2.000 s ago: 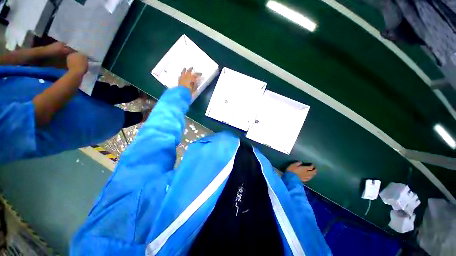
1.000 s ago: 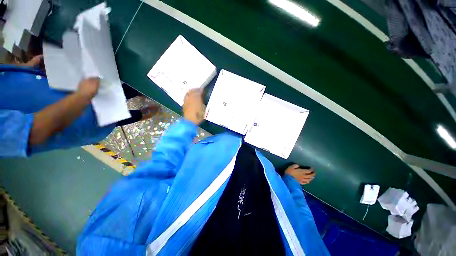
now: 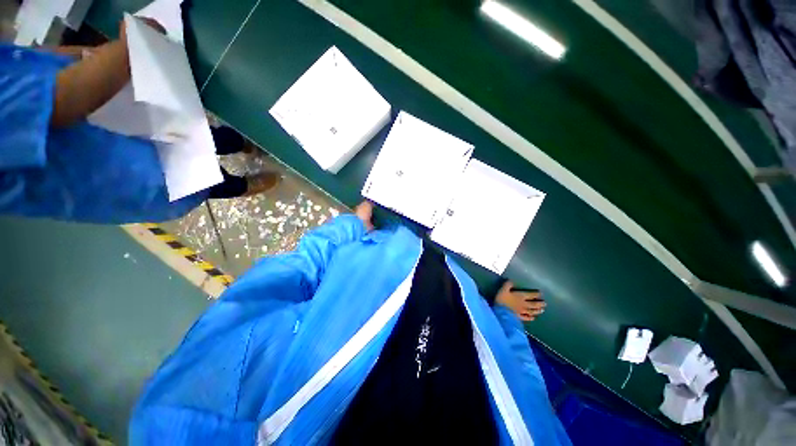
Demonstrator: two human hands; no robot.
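Note:
Three closed white cartons lie in a row on the dark green bench: one at left [image 3: 332, 109], one in the middle [image 3: 417, 168] touching or nearly touching the right one [image 3: 490, 216]. Each shows a small dark mark. My left hand [image 3: 365, 215] is at the bench's near edge, just below the middle carton, mostly hidden by my sleeve; its fingers' state is unclear. My right hand [image 3: 522, 302] rests empty on the bench edge, below the right carton, fingers apart.
Small white labels [image 3: 635, 345] and white stacks [image 3: 682, 364] lie at right, beside a clear plastic bag [image 3: 749, 409]. A blue bin [image 3: 602, 416] is under the near edge. A coworker in blue at left holds white card [image 3: 166, 96].
My left hand has moved off the left carton, back toward me to the bench edge. My right hand has barely moved. The coworker has lifted and shifted white card.

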